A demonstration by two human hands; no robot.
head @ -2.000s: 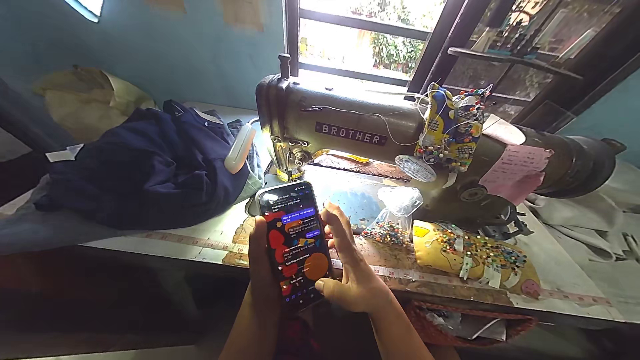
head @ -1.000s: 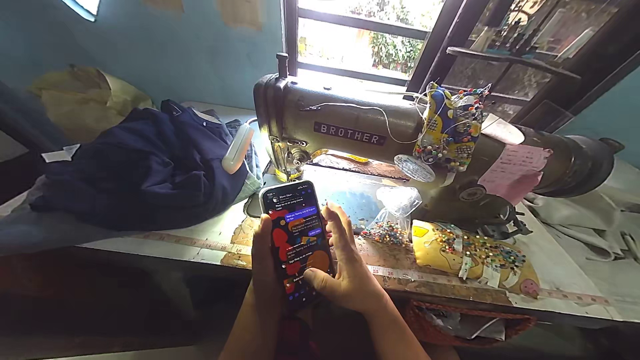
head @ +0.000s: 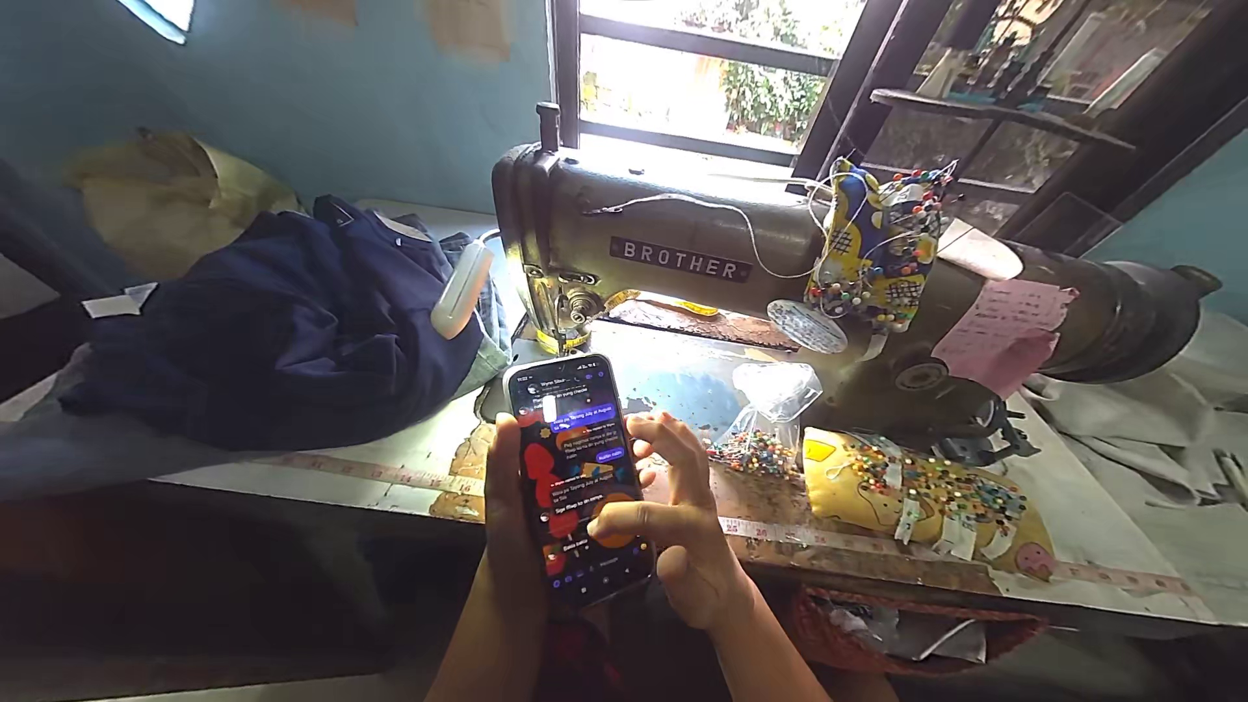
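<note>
A smartphone [head: 575, 487] with a lit screen showing writing stands upright in front of the sewing machine. My left hand [head: 512, 517] is wrapped around its left side and holds it. My right hand [head: 687, 526] is at the phone's right edge, its thumb over the lower part of the screen and the other fingers bent beside the case; whether they grip it is hard to tell. Behind the phone is a Brother sewing machine [head: 682, 234], its needle area lit by a small lamp [head: 462, 290].
Dark blue fabric [head: 283, 331] is heaped at left. A yellow pincushion [head: 916, 497] full of pins, a plastic bag of pins [head: 760, 439] and a measuring tape [head: 780, 533] lie along the table edge. A patterned pincushion [head: 873, 253] hangs on the machine. A red basket [head: 819, 634] is below.
My right thumb has shifted on the phone screen, and the right fingers are now more bent and spread. The left hand keeps hold of the phone in about the same place.
</note>
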